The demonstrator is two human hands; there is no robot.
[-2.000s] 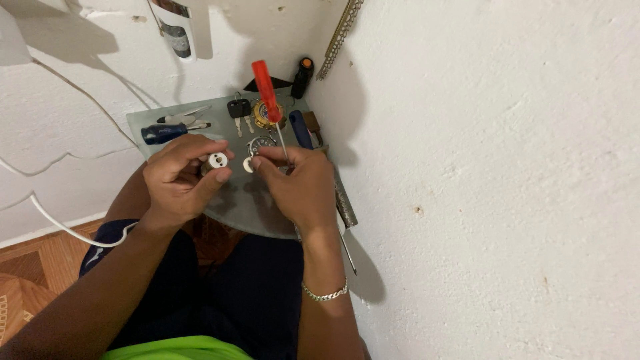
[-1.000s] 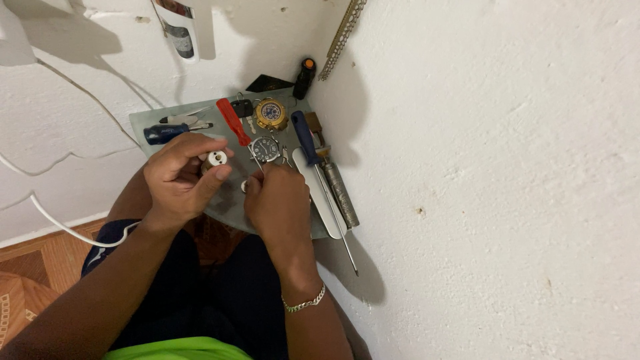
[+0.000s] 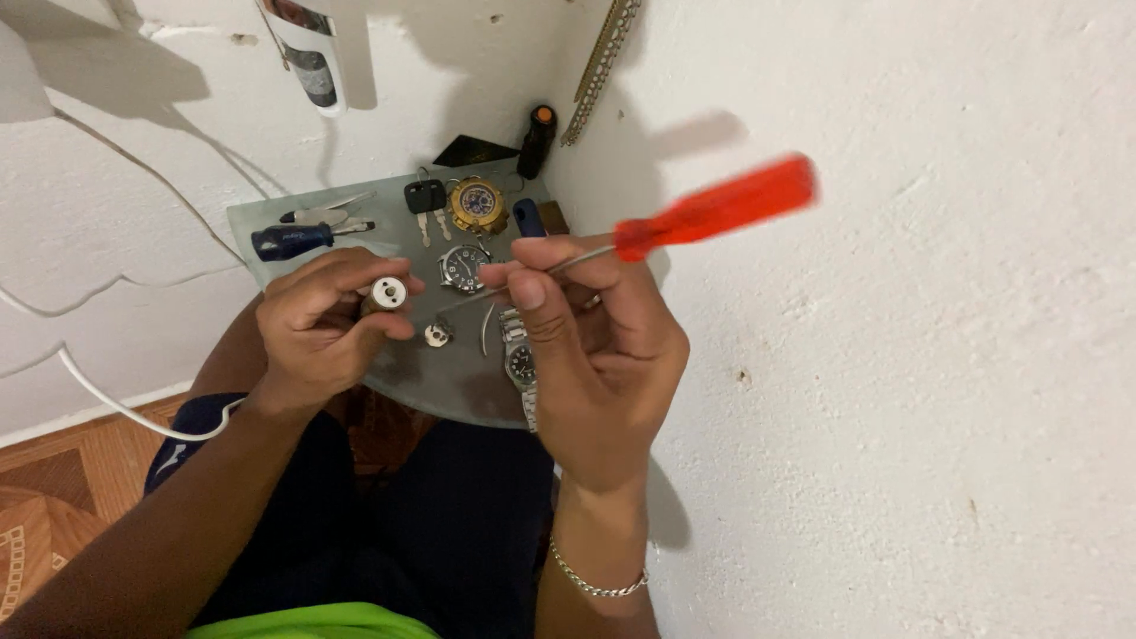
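My left hand (image 3: 324, 324) grips a small cylindrical part (image 3: 389, 293), its round white end with holes facing up. A red-handled screwdriver (image 3: 719, 209) is held by its thin shaft in my right hand (image 3: 586, 346); the handle points up and right, and the tip reaches toward the cylinder without clearly touching it. Between my hands, a small round pale metal piece (image 3: 437, 334) lies on the glass shelf (image 3: 426, 390). Just above it is a watch with a black dial (image 3: 465, 268). A steel bracelet watch (image 3: 521, 362) is partly hidden by my right hand.
Keys (image 3: 426, 197) and a gold-coloured watch (image 3: 477, 206) lie at the back of the shelf. A blue-handled screwdriver (image 3: 293, 240) rests at its left. Chains (image 3: 603, 71) hang on the wall, and a white cable (image 3: 133, 413) runs at left. The wall (image 3: 887, 355) stands close on the right.
My right hand has let go of the small round piece, which now lies on the shelf. It has raised the red screwdriver and tilted it to the right. My left hand still holds the cylinder.
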